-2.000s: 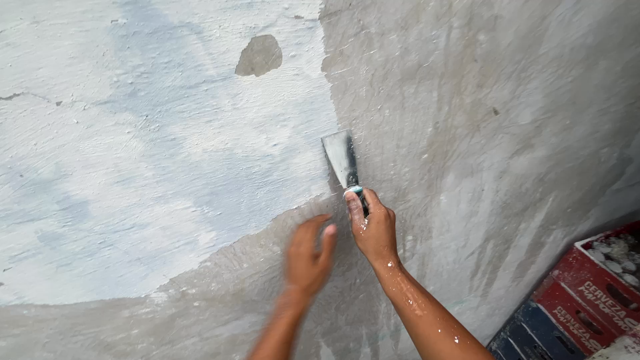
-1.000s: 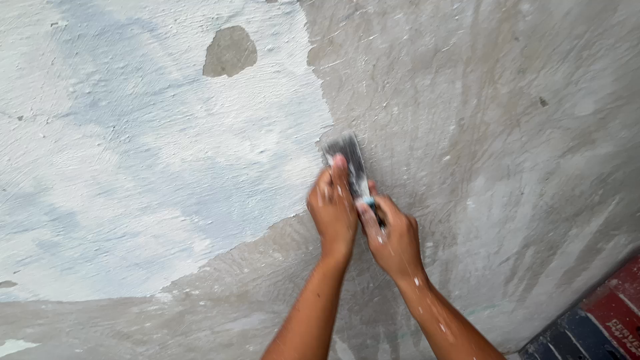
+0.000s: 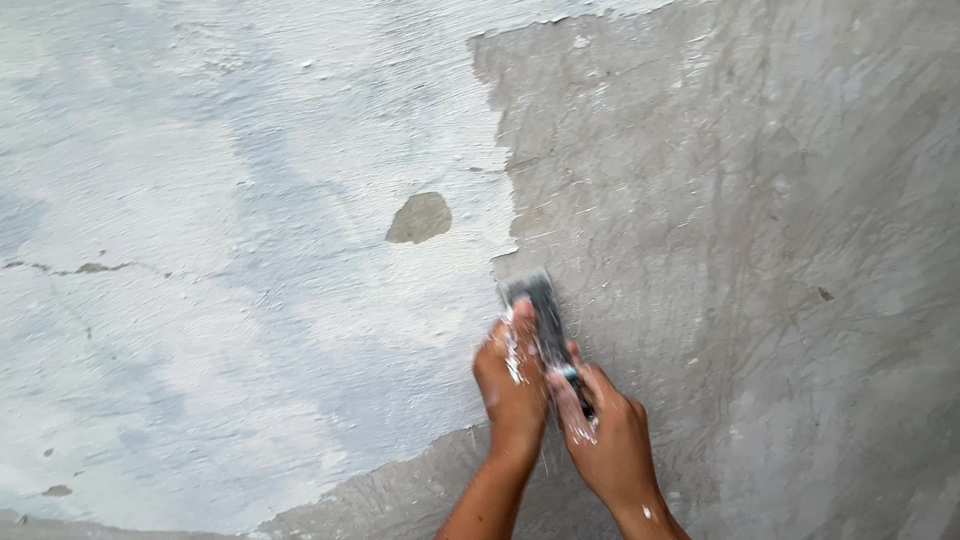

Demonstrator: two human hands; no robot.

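My right hand [image 3: 607, 427] is closed round the dark handle of a putty knife [image 3: 551, 322], whose broad metal blade points up and slightly left. The blade's tip lies at the edge between white paint [image 3: 360, 300] and bare grey plaster [image 3: 637, 225] on the wall. My left hand [image 3: 514, 371] presses on the blade from the left, its thumb or a finger on the flat of the metal; motion blur hides which. White flecks of paint stick to both hands and the right forearm.
A grey bare patch [image 3: 421, 217] shows within the white paint. Farther left runs a thin crack [image 3: 90, 268], with a small chip [image 3: 57, 490] low down. Bare grey plaster stretches across the right side and along the bottom.
My left hand, apart from the putty knife two seconds ago, came onto its blade and is still there. The view has shifted, and the crates at lower right have left it.
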